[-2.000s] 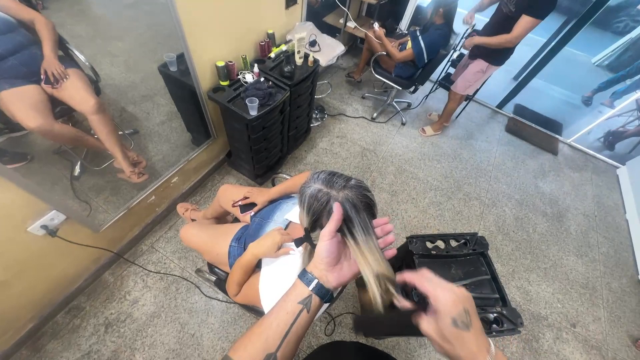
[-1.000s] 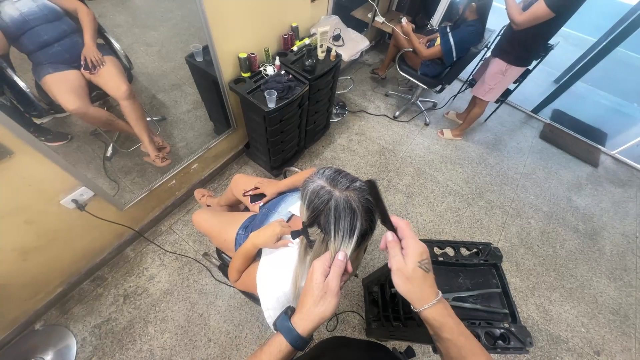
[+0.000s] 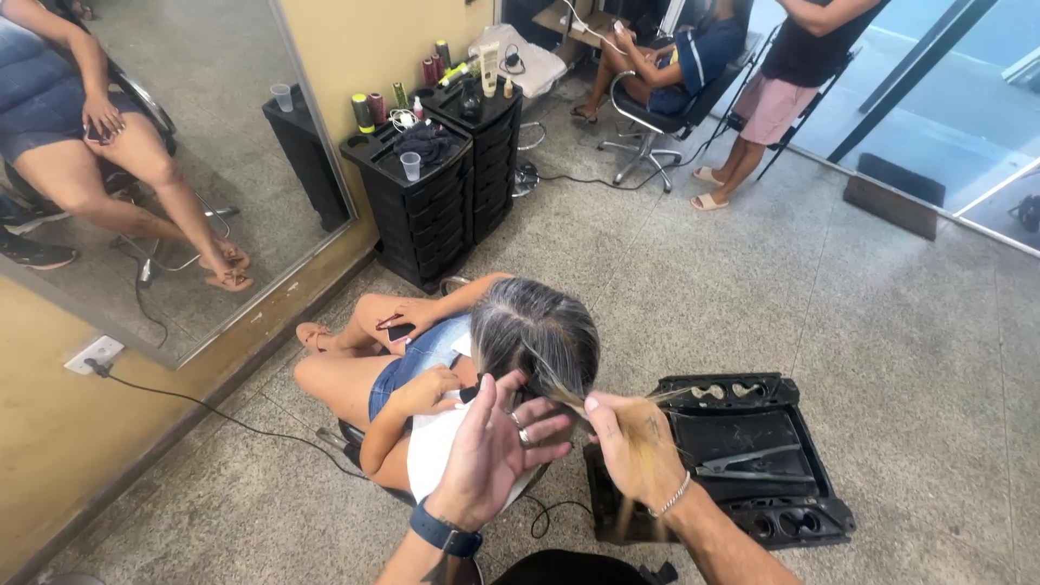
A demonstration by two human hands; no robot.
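A seated person's head of dark, greying hair (image 3: 536,333) is in front of me, seen from above and behind. My left hand (image 3: 500,451), palm up with fingers spread, is just behind the head, beside the hair, and appears to hold nothing. My right hand (image 3: 638,447) is closed around a lock of hair with blonde lengths (image 3: 642,471), drawn out to the right of the head. Whether a comb is also in that hand cannot be seen. The seated person holds a phone (image 3: 400,331) on the lap.
A black trolley tray (image 3: 735,439) with a flat iron (image 3: 751,465) stands at my right. Black drawer trolleys (image 3: 422,219) stand by the wall mirror (image 3: 203,162). A power cord (image 3: 219,413) crosses the floor on the left. Two other people are farther back.
My left hand has let go of the hair and turned palm up with spread fingers. My right hand, which held up a dark comb near the head, has come down and closed on the lock.
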